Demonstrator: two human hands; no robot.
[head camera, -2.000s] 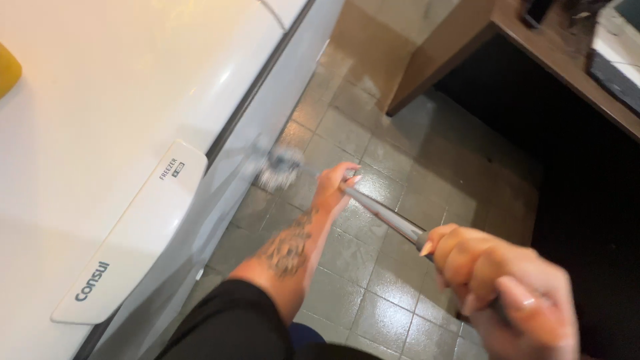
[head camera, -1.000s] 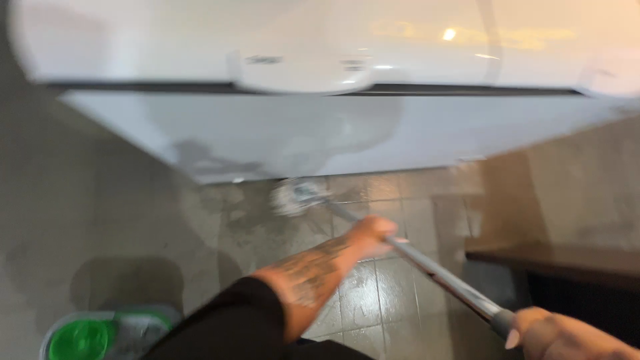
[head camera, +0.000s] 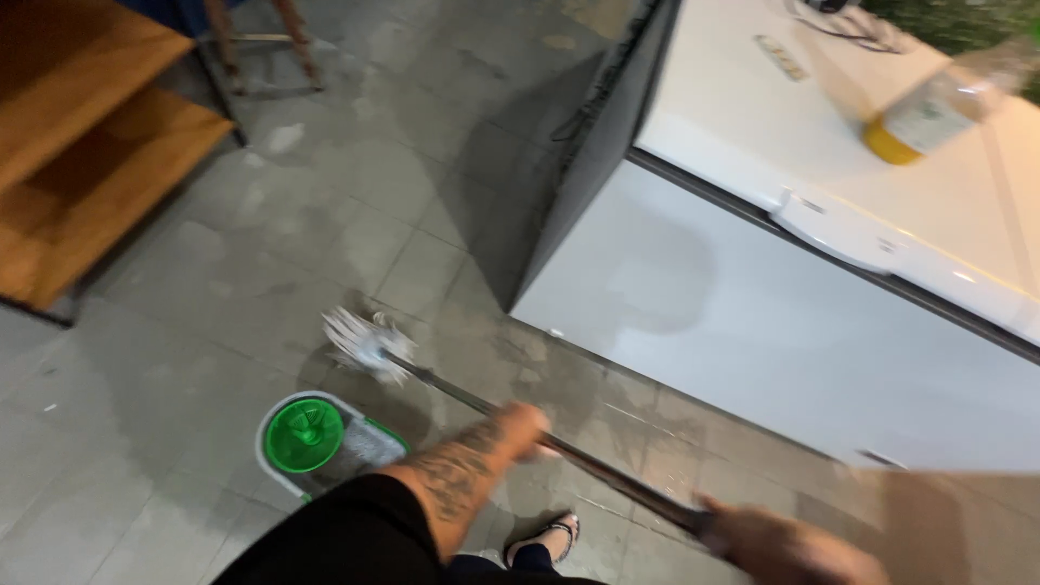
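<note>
A mop with a long metal handle (head camera: 613, 479) slants across the view. My left hand (head camera: 522, 431) is closed around the middle of the handle, and my right hand (head camera: 772, 540), blurred, grips its upper end at the lower right. The white string mop head (head camera: 370, 345) lies on the tiled floor, just above a mop bucket (head camera: 264, 431) with a green spin basket (head camera: 305, 435) and greyish water beside the basket. My left forearm partly hides the bucket's near side.
A white chest freezer (head camera: 650, 301) stands at the right, with a plastic bottle of yellow liquid (head camera: 902, 138) and a cable (head camera: 861, 28) on its lid. Wooden shelves (head camera: 106, 187) on a dark frame stand at the upper left, beside stool legs (head camera: 272, 49). A sandalled foot (head camera: 548, 540) shows below.
The mop head has moved from beside the freezer's front base to the floor near the bucket, left of the freezer's corner. Both hands still hold the handle. The view has swung strongly to the left.
</note>
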